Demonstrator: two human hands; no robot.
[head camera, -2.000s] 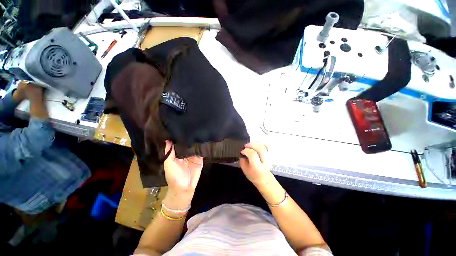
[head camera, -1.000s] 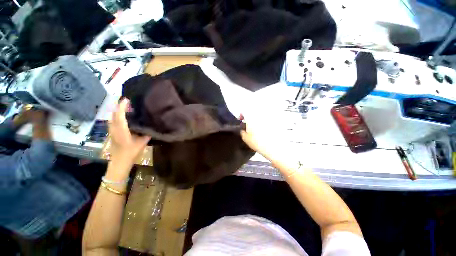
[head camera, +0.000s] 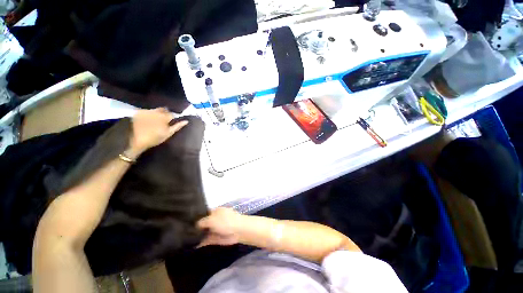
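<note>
A black and dark brown garment (head camera: 155, 183) lies spread over the left of the table and hangs over its front edge. My left hand (head camera: 153, 130) is at its far right corner, just left of the machine head, with fingertips on the cloth edge; the hold is partly hidden. My right hand (head camera: 221, 227) grips the near right corner at the table's front edge. The white sewing machine (head camera: 258, 63) with a blue stripe stands to the right of the garment. Its presser foot area (head camera: 242, 122) has no cloth under it.
A lit red phone (head camera: 312, 121) lies before the machine. An orange and dark tool (head camera: 371, 132) and yellow-green handles (head camera: 431, 110) lie further right. A black strip (head camera: 287, 66) drapes over the machine. A dark heap (head camera: 166, 46) lies behind. A blue crate (head camera: 438, 229) stands below right.
The view has swung right. The garment now lies flatter and spread out to the left. My left hand has moved to its far corner, my right hand to its near corner.
</note>
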